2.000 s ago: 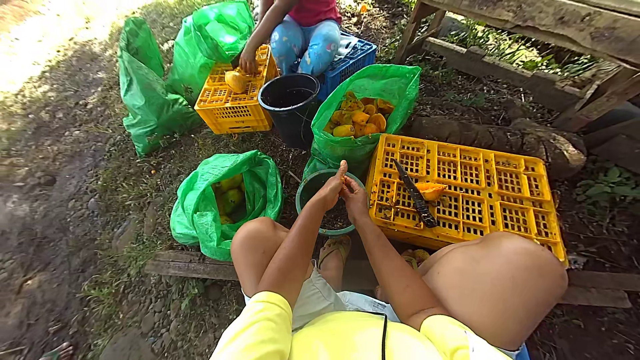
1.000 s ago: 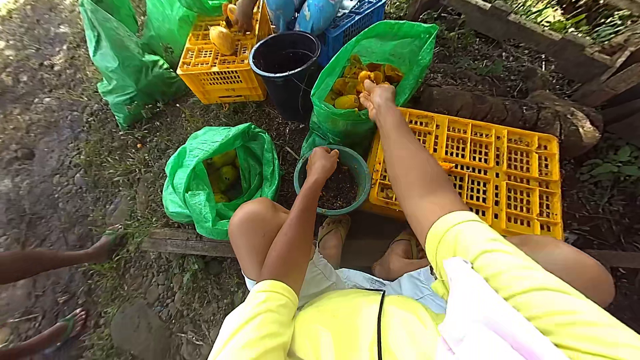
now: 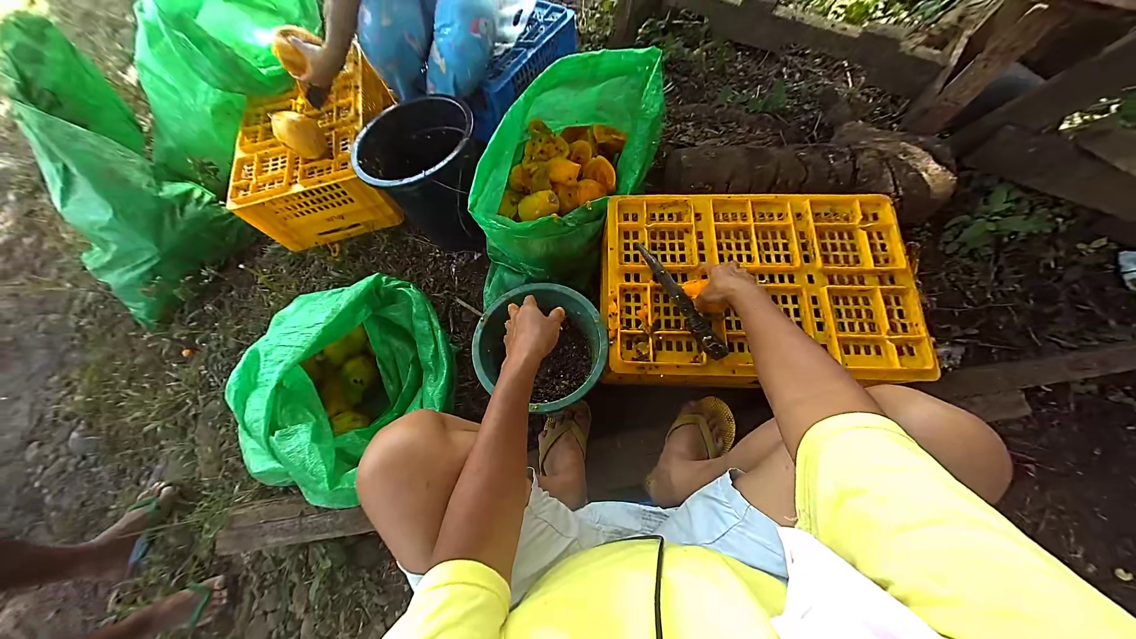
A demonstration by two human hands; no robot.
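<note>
My left hand (image 3: 532, 330) is over the far part of a green tub (image 3: 590, 311) of dark seeds, fingers spread, holding nothing. My right hand (image 3: 726, 286) is on an orange fruit piece (image 3: 695, 288), probably papaya, on the upturned yellow plastic crate (image 3: 799, 355). A knife with a dark, dirty blade (image 3: 661, 273) lies on the crate just left of that hand. Behind the tub stands a green sack (image 3: 568, 80) of cut orange fruit halves (image 3: 564, 170). Left of the tub, another green sack (image 3: 266, 390) holds whole yellow-green fruit (image 3: 358, 371).
A co-worker's hand (image 3: 311, 62) holds a fruit half above a second yellow crate (image 3: 302, 209). Beside it stand a black bucket (image 3: 417, 169) and a blue crate (image 3: 532, 53). A log (image 3: 799, 173) lies behind my crate. Another person's feet (image 3: 146, 524) are at lower left.
My right hand has moved from the sack of cut fruit to the fruit piece on the crate. My left hand, at the tub's rim before, now has its fingers spread over the tub.
</note>
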